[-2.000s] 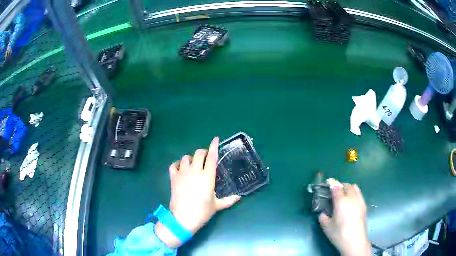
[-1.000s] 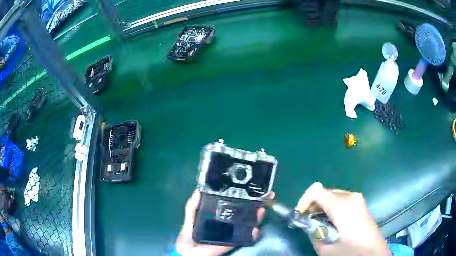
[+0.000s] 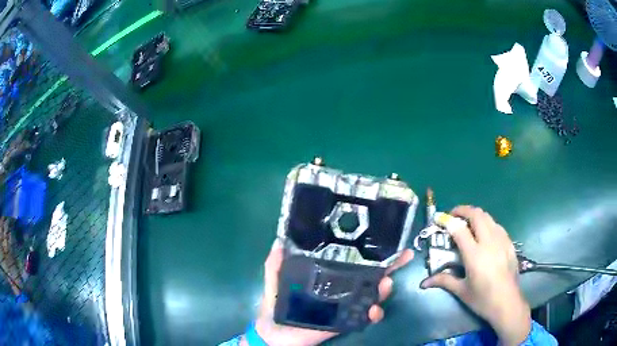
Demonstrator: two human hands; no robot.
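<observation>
My left hand (image 3: 295,328) holds the opened camera housing from below, its fingers showing at both sides. The camouflage front shell (image 3: 348,217) is the upper part, with a black panel, a hexagonal lens ring and two small lugs on its top edge. The plain dark lower half (image 3: 329,292) hangs below it, with a small screen-like rectangle. My right hand (image 3: 484,263) is around the silver-grey air blow gun (image 3: 441,251), just right of the housing. Its brass-coloured tip points up and away, and its hose runs off to the right.
Another opened housing (image 3: 172,167) lies at left by the metal frame (image 3: 122,270); two more lie farther back. At right are a white bottle (image 3: 551,64), a white wipe (image 3: 511,78), small black parts (image 3: 556,116), an amber lump (image 3: 503,146) and a handheld fan (image 3: 590,64).
The housing has been lifted from the mat and turned to show its camouflage face, and is now nearer the camera. The blow gun's tip has swung from the housing to point up and away.
</observation>
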